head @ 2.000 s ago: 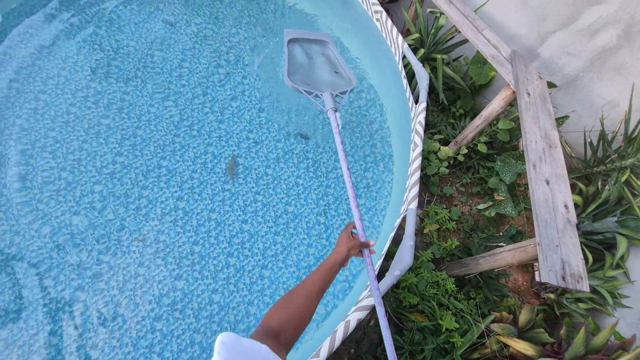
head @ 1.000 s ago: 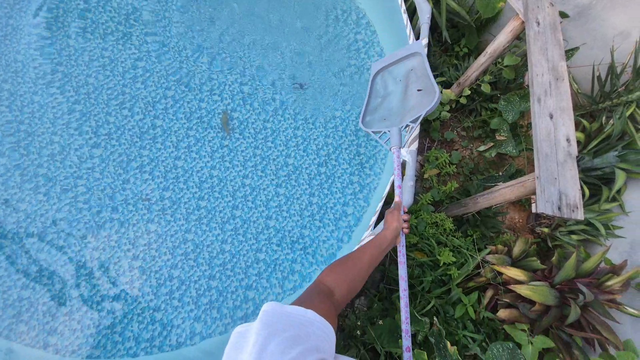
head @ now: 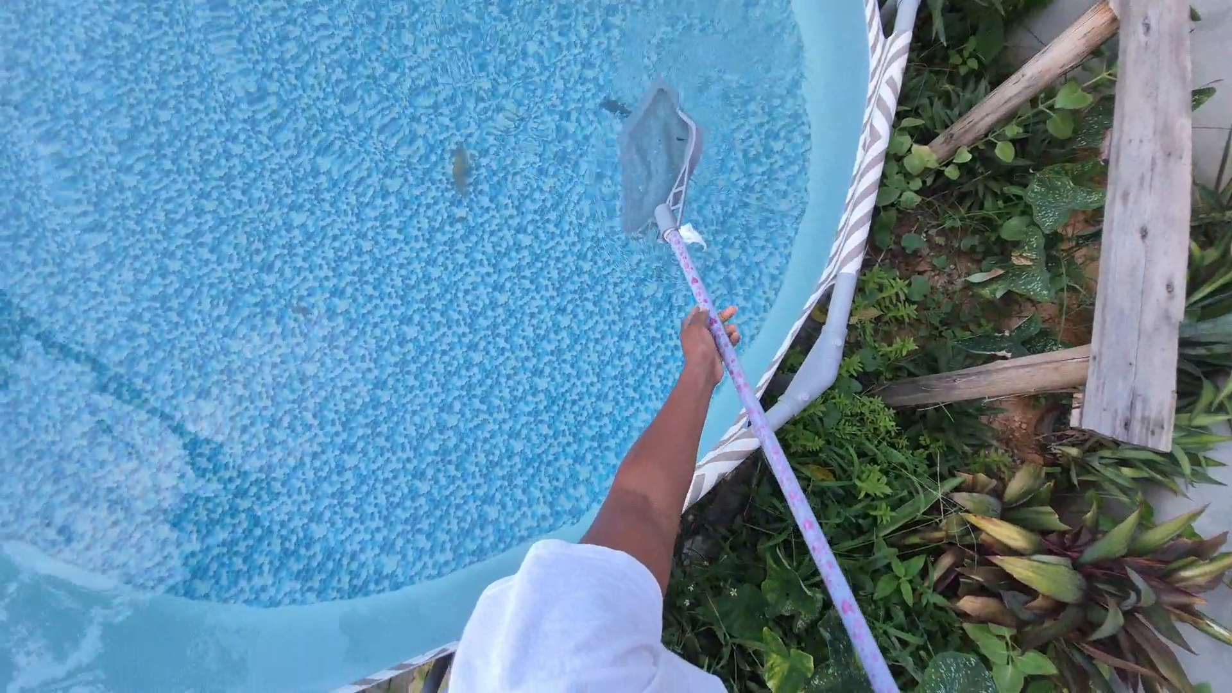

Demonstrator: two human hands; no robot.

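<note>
My left hand (head: pixel 707 342) is closed around the purple patterned pole of a pool skimmer (head: pixel 760 419), partway along it. The pole runs from the skimmer's head down to the bottom edge of the view. Its grey mesh net (head: pixel 654 159) is tilted on edge, at least partly in the water of the round above-ground pool (head: pixel 385 337). A small white thing (head: pixel 691 235) shows beside the net's neck. Left of the net is a small dark thing (head: pixel 616 107), and farther left a brownish spot (head: pixel 460 170), perhaps a leaf. My right hand is out of view.
The pool's striped wall (head: pixel 871 173) and grey frame tube (head: pixel 828 356) curve along the right. Beyond them are green plants (head: pixel 866 452), a weathered wooden plank (head: pixel 1141 231) on wooden supports (head: pixel 991 375), and a plant with pointed leaves (head: pixel 1049 568).
One second ago the net was over the pool's edge; it has moved left, back to the water, and turned on edge. My left hand has moved with the pole, over the pool.
</note>
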